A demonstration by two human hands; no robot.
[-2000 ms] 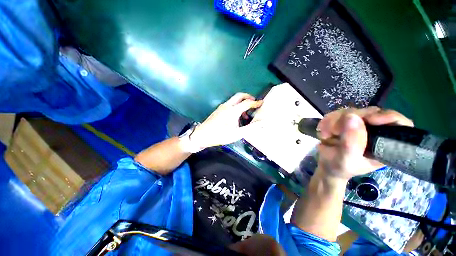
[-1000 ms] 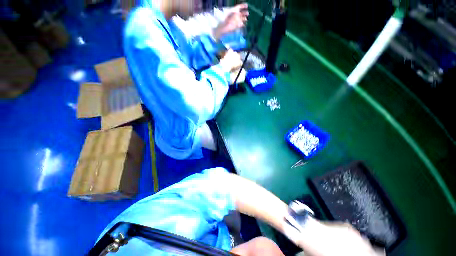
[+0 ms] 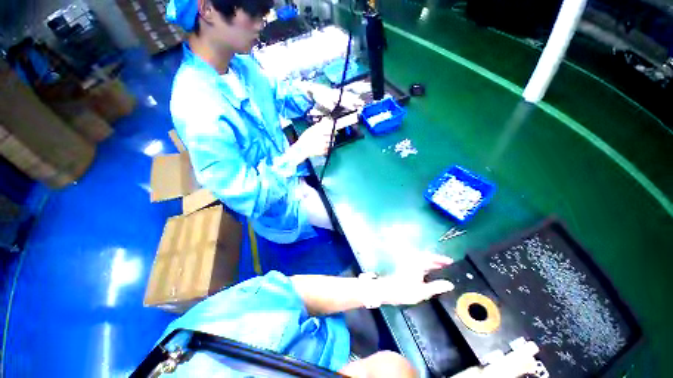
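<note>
My left hand point(image 3: 413, 286) reaches in from the lower left, at the left end of a dark plate point(image 3: 463, 275). Its fingertips lie apart at the plate's edge; glare hides whether they grip anything. A yellow-orange ring point(image 3: 478, 313) with a dark centre lies on the plate. The pale fixture with notched edges point(image 3: 516, 360) is partly cut off by the bottom edge. The black parts tray point(image 3: 509, 295) with scattered silver pieces lies right of the plate. My right hand is not in view.
A blue bin point(image 3: 459, 193) of whitish pieces stands beyond the plate, with thin silver tweezers or bits point(image 3: 451, 235) near it. Another person point(image 3: 236, 140) works at the bench, upper left, by a second blue bin point(image 3: 382, 116). Cartons point(image 3: 193, 255) stand on the floor.
The view has swung left and up, away from the fixture close-up. My right hand and the electric screwdriver have left the picture. My left hand is now at the dark plate.
</note>
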